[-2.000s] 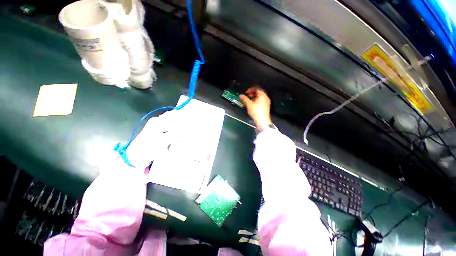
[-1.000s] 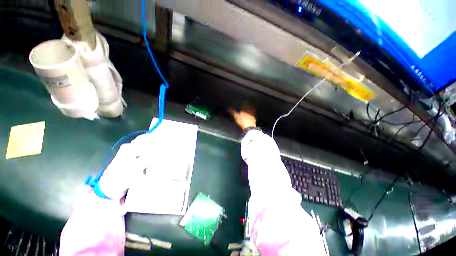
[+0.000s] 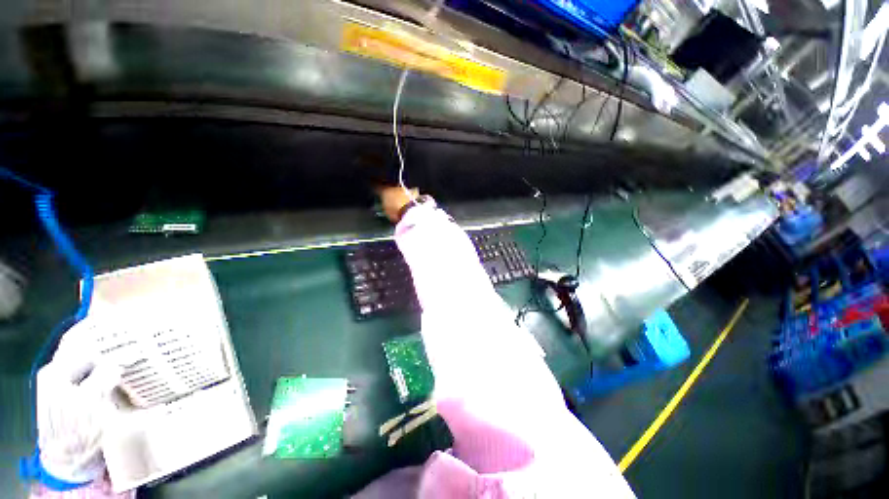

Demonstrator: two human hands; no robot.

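The white box [image 3: 161,434] stands on the green mat at lower left, with a sheet or label of printed lines [image 3: 175,365] in it. My left hand [image 3: 73,409], in a white glove with a blue wrist band, grips the box at its left side. My right hand [image 3: 394,201], bare, is small and blurred in the dark strip behind the keyboard; its fingertips are unclear. A green circuit board [image 3: 307,417] lies right of the box. A second board [image 3: 407,365] lies beside my right sleeve. A small circuit board [image 3: 168,222] lies on the rear ledge.
The keyboard [image 3: 375,283] lies partly under my right forearm. A black scanner-like object [image 3: 567,302] with cable lies to its right. A thin white cable [image 3: 397,117] hangs near my right hand. A blue coiled cord [image 3: 63,239] runs at left. Blue bins [image 3: 824,317] stand far right.
The view has swung right. My right hand has moved right along the rear ledge, away from the small board. Printed lines now show in the white box, and a second green board shows.
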